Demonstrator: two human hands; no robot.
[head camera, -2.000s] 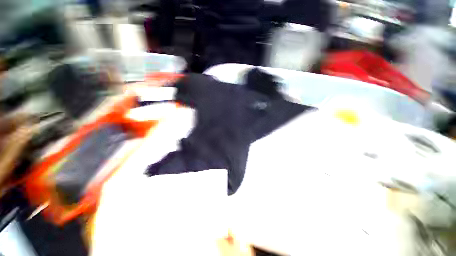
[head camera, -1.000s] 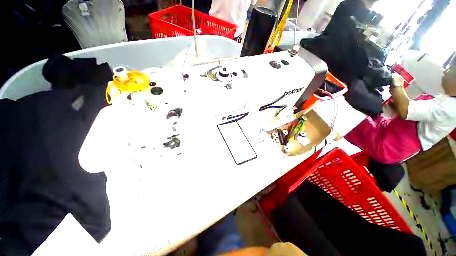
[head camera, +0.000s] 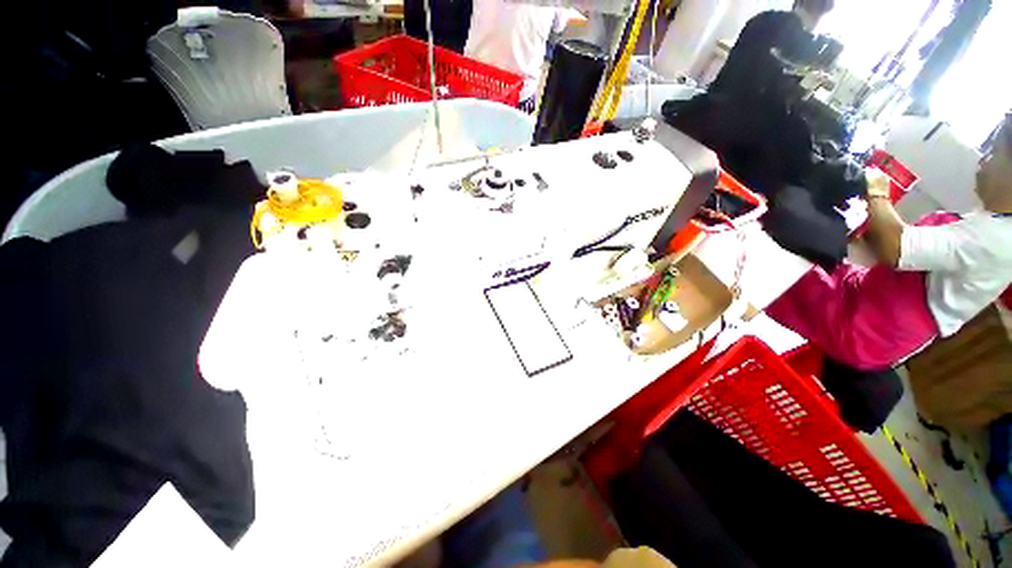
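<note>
Black cloth (head camera: 122, 366) is spread left of the white sewing machine (head camera: 599, 211), with a small pale label (head camera: 186, 245) on it. A white sheet corner (head camera: 167, 535) shows at the cloth's lower edge. A flat rectangle like a smartphone (head camera: 529, 330) lies in front of the machine. My right hand (head camera: 638, 558) seems to be the small skin-toned patch cut off by the bottom edge; its fingers and any hold are hidden. My left hand is not in view.
A tan tray (head camera: 705, 291) with small spools stands at the machine's right end. A red basket (head camera: 821, 444) with dark cloth is below right. A yellow part (head camera: 302, 205) is at the machine's left. A person in pink and white (head camera: 943, 266) works at right.
The view has swung right from the cloth and orange basket to the machine, then tilted slightly up. The skin-toned patch at the bottom edge shows less than one second ago.
</note>
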